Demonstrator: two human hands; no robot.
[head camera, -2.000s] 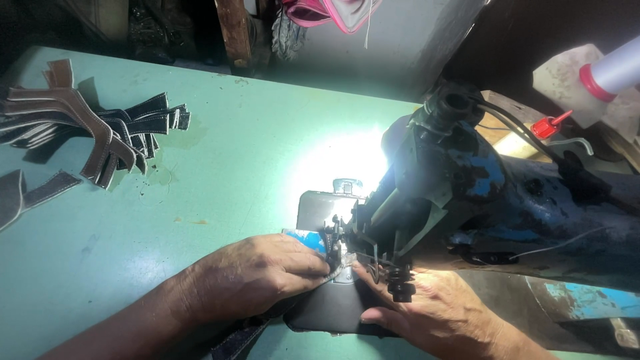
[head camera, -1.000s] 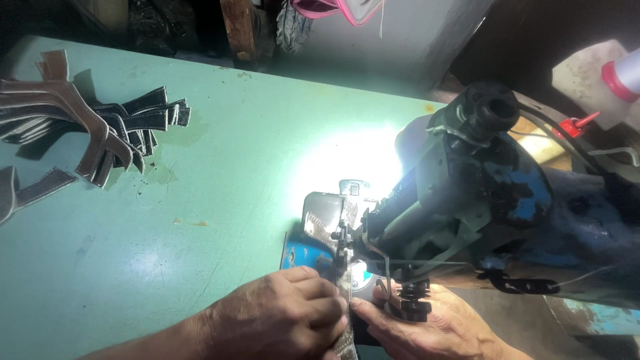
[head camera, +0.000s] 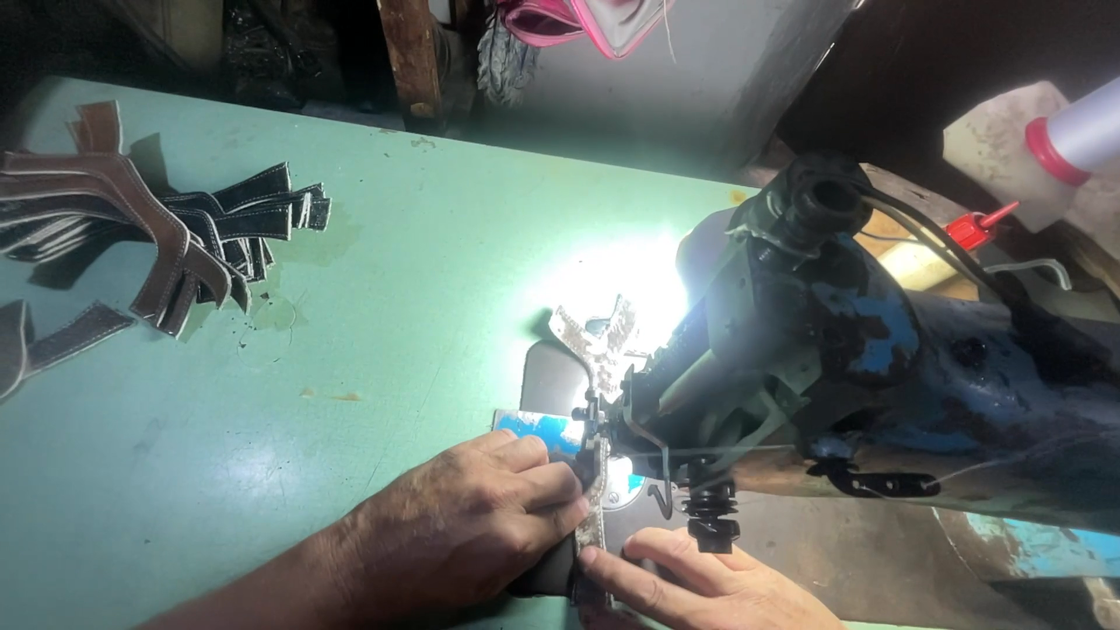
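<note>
A Y-shaped leather strap piece (head camera: 602, 346) lies on the bed of a sewing machine (head camera: 779, 350), passing under the presser foot (head camera: 597, 420). Its forked end points away from me, lit brightly. My left hand (head camera: 472, 516) grips the strap's near part just in front of the foot, fingers curled. My right hand (head camera: 700, 582) rests beside it, with its index fingertip touching the strap's edge. The machine's head and tension knob (head camera: 713, 516) stand above my right hand. White thread runs near the needle area, and the needle itself cannot be made out.
Stitched brown and black strap pieces (head camera: 166, 219) are piled at the left of the green table (head camera: 289, 376). More grey straps (head camera: 79, 337) lie below the pile. A red-capped bottle (head camera: 967, 232) and a thread cone (head camera: 1076, 131) are behind the machine. A pink item (head camera: 569, 22) hangs beyond the table.
The strap's forked end now shows beyond the presser foot, where it did not show earlier. My left hand has moved nearer to me since two seconds ago, and my right hand has moved nearer too.
</note>
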